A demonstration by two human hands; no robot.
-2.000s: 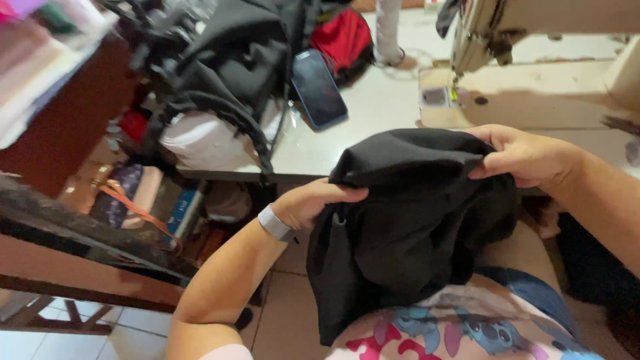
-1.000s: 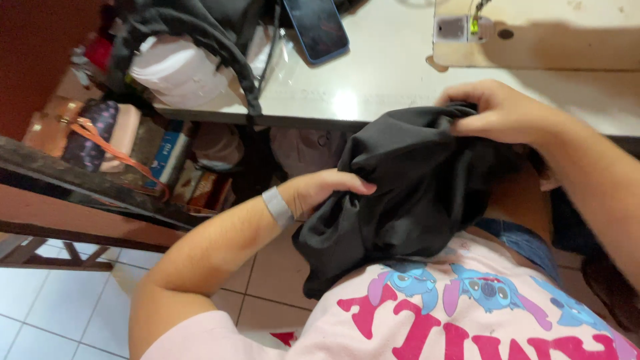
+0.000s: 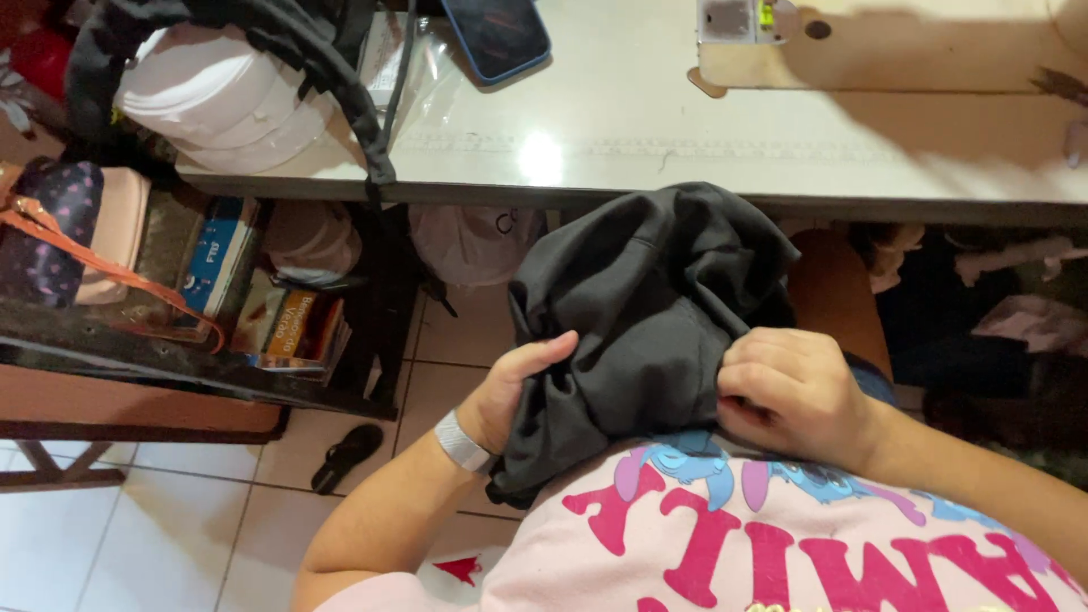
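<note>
A bunched black cloth (image 3: pixel 646 314) lies over my lap, in front of the table edge. My left hand (image 3: pixel 518 387) grips its left side, thumb on top and the fingers hidden under the folds. My right hand (image 3: pixel 790 395) is closed on the right edge of the cloth, near my shirt, with its fingers curled. Some seam lines show on the fabric. Beyond the cloth, at the top right, is the needle plate (image 3: pixel 744 21) of a sewing machine, whose bed (image 3: pixel 918 51) is set on the white table.
The white tabletop (image 3: pixel 595 144) has a dark front edge. A smartphone (image 3: pixel 501 38), stacked white round pieces (image 3: pixel 212 93) and a black strap (image 3: pixel 361 119) are on it. At the left, a low shelf holds books (image 3: pixel 293 331) and a dotted pouch (image 3: pixel 51 229). A flip-flop (image 3: pixel 348 457) lies on the floor.
My right hand has moved from the cloth's upper right part down to its edge near my shirt. The left hand still holds the left side. The view has tilted downward.
</note>
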